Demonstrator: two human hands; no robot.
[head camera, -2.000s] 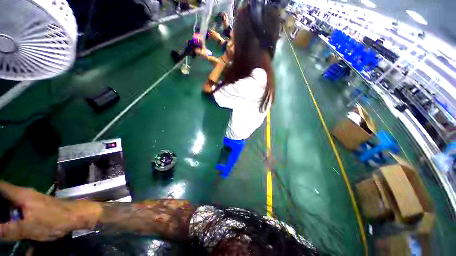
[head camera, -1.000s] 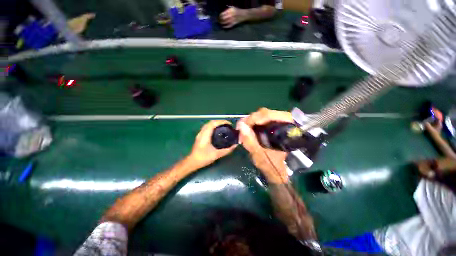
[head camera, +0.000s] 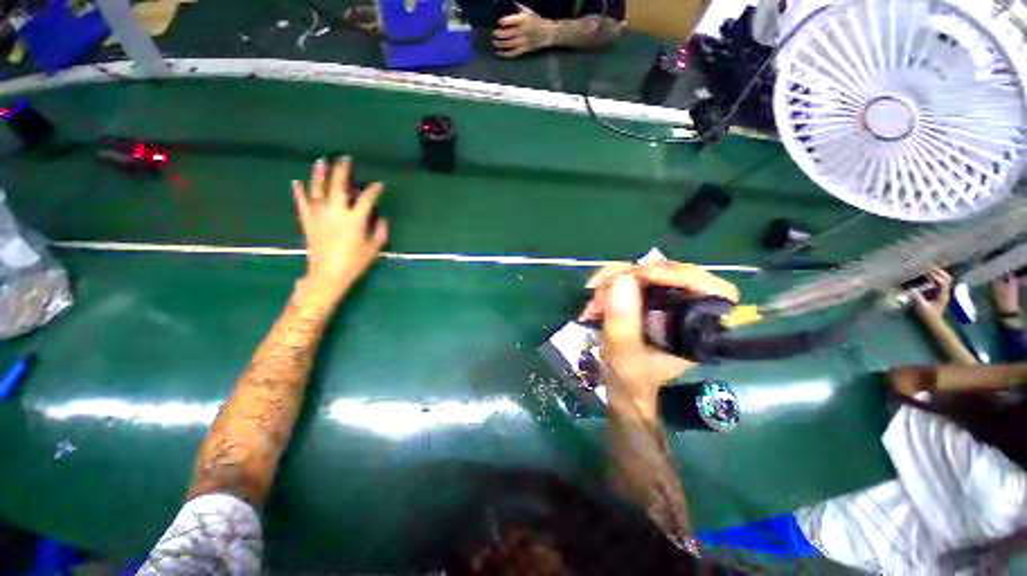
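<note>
My left hand (head camera: 338, 231) reaches over the green surface (head camera: 451, 326) past the thin white line, fingers spread. A dark unit shows partly between and behind its fingers; most of it is hidden, and no grip shows. My right hand (head camera: 636, 326) is closed around the thick black power screwdriver (head camera: 689, 326), which has a yellow joint and silvery coil at its end. The driver's tip is hidden. The pale screw feeder (head camera: 574, 347) shows partly under my right hand, with tiny silver screws (head camera: 544, 396) scattered beside it.
A lit unit (head camera: 717, 405) lies near my right wrist. A black unit (head camera: 437, 143) stands beyond the line; other dark units lie left and right. A white fan (head camera: 890, 116) is at the upper right. A person's hand (head camera: 524, 32) rests beyond the pale rail (head camera: 541, 99). Another person sits at right.
The view has swung round since the first frame. My left hand has left the black unit it held beside the driver and moved up and left across the line. My right hand stays on the driver.
</note>
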